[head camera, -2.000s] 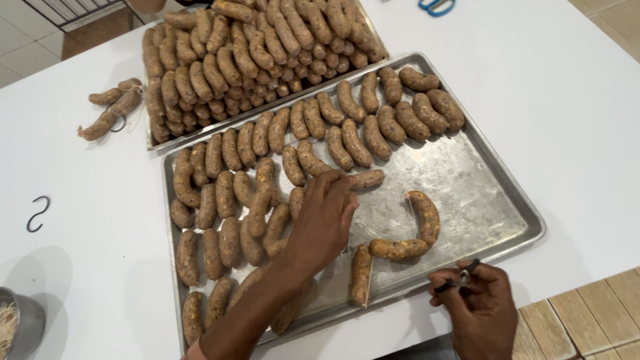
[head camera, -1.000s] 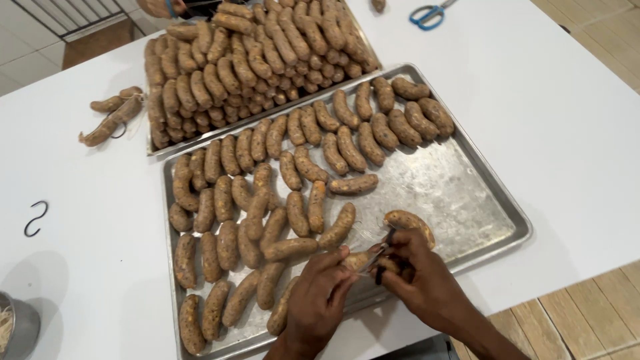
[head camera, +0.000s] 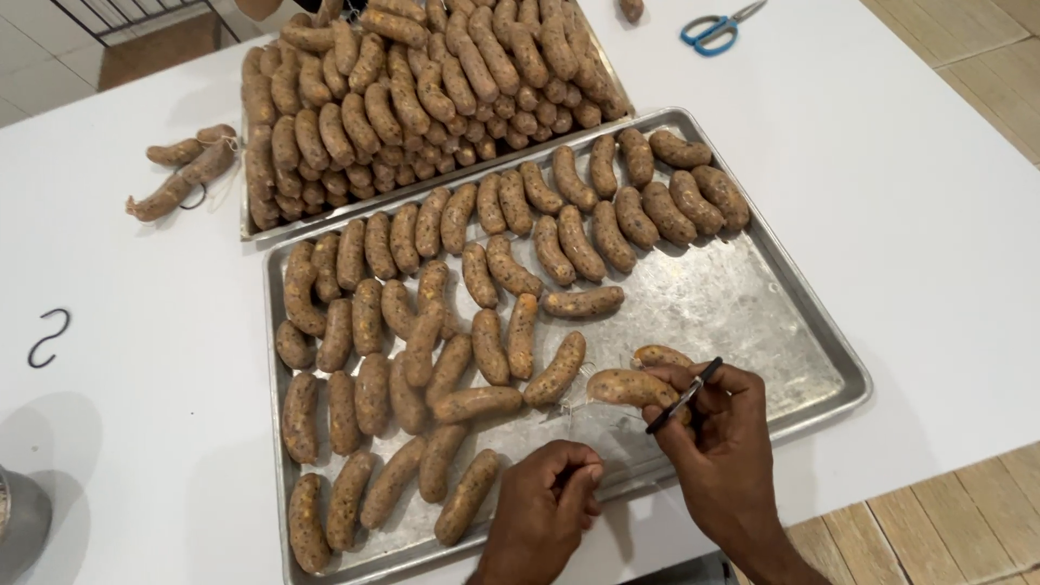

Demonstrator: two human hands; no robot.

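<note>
Many separate sausages lie in loose rows on a metal sheet tray [head camera: 780, 325]. My right hand [head camera: 723, 439] holds small black-handled snips [head camera: 686, 396] over the tray's near right part. Its fingers are at a sausage [head camera: 630, 388], and another sausage [head camera: 662, 356] lies just behind; whether the fingers grip the near one is partly hidden. My left hand [head camera: 548, 508] is over the near rim with thumb and fingertips pinched together; whether a bit of string is between them cannot be told. Thin string ends [head camera: 569, 406] lie on the tray beside a curved sausage [head camera: 556, 370].
A second tray [head camera: 613, 61] behind is piled high with sausages. Blue-handled scissors [head camera: 711, 34] lie at the back right. On the left are linked sausages [head camera: 187, 175] with string, a black S-hook [head camera: 50, 337] and a metal container [head camera: 23, 524]. Part of a person [head camera: 258, 6] shows at the back.
Two seconds ago my left hand was over the middle of the tray; it is now at the near rim. My right hand has moved in over the tray. More sausages lie around the middle.
</note>
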